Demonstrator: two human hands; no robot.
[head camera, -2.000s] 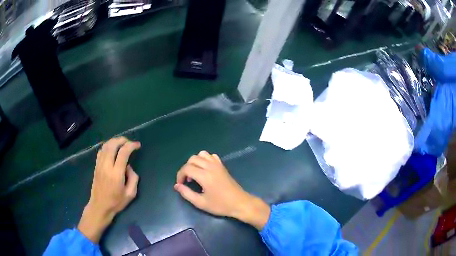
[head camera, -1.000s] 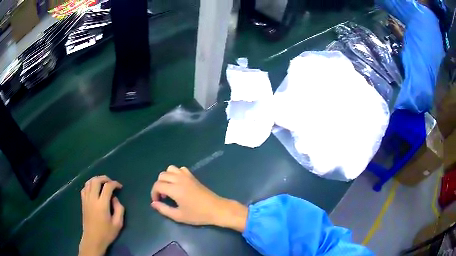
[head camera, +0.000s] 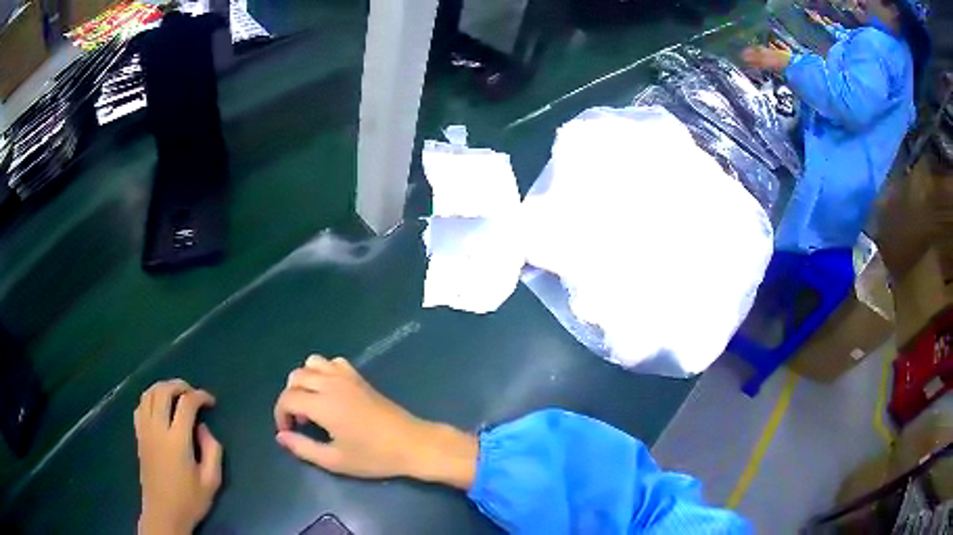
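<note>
My left hand rests on the dark green worktop at the lower left, fingers curled and apart, holding nothing that I can see. My right hand rests to its right, fingers loosely bent, also with nothing visible in it. A black open box with a long upright lid stands on the green belt beyond my hands. The corner of a dark phone-like slab shows at the bottom edge.
A pale post stands behind a crumpled white sheet and a big white-filled bag. Shiny plastic bags lie near a person in a blue smock. A blue stool and cartons are at the right.
The view has swung to the right, so the post, sheet and bag sit further left. Both hands keep nearly the same pose. The dark slab has mostly left the picture.
</note>
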